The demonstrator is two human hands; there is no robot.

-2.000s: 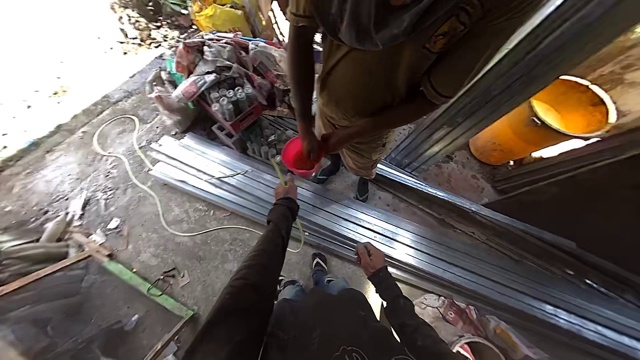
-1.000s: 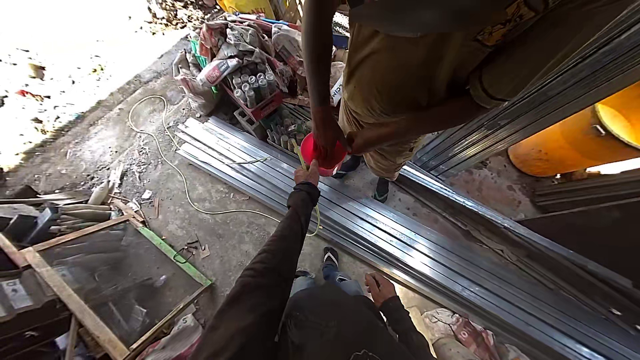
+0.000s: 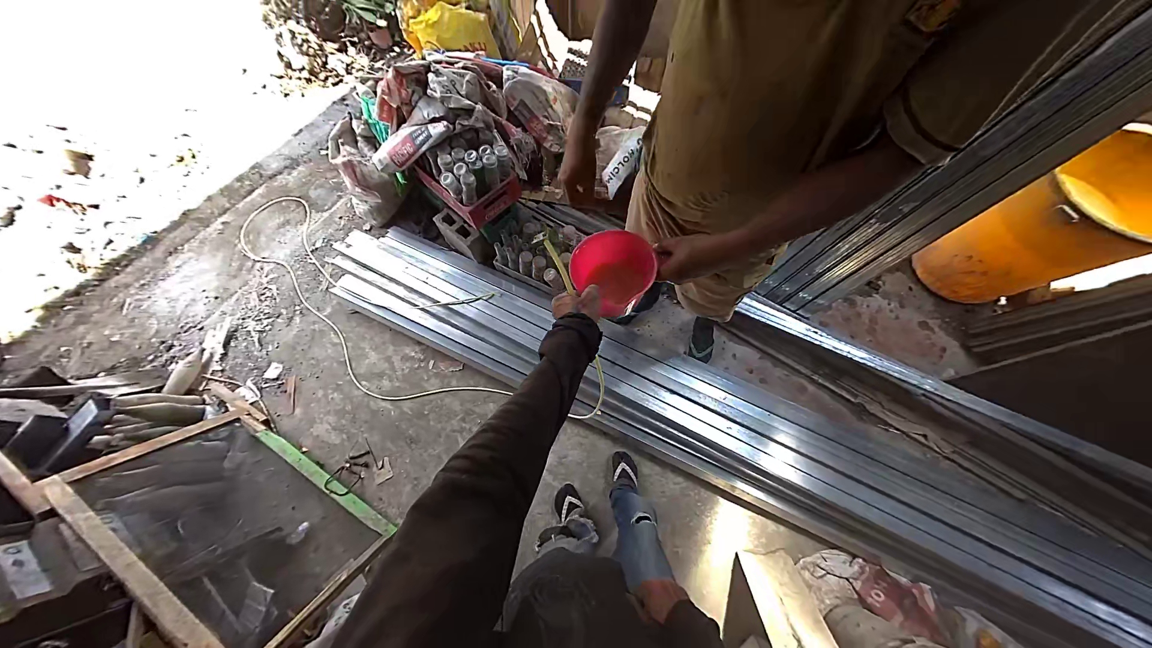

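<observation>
My left hand (image 3: 577, 303) is stretched forward, closed around a thin pale yellow-green hose (image 3: 560, 266) whose end sticks up above the fist. Against my fingers is the near rim of a red plastic bowl (image 3: 615, 270), tilted to show its inside; whether I also grip it cannot be told. The other person's hand (image 3: 686, 257) holds the bowl's right side. Below lie long metal channel profiles (image 3: 693, 396), and the hose loops over them and across the ground. My right hand (image 3: 659, 598) is low by my knee, its fingers mostly hidden.
A bottle crate (image 3: 477, 202) and dusty sacks (image 3: 450, 99) stand beyond the profiles. A wood-framed mesh panel (image 3: 225, 513) lies lower left. An orange drum (image 3: 999, 238) is at the right, behind leaning metal profiles (image 3: 954, 144). Another sack (image 3: 873, 594) lies lower right.
The other person's one hand has moved away from the bowl, now held by its side and more openly in view. My right hand is lower in view than before.
</observation>
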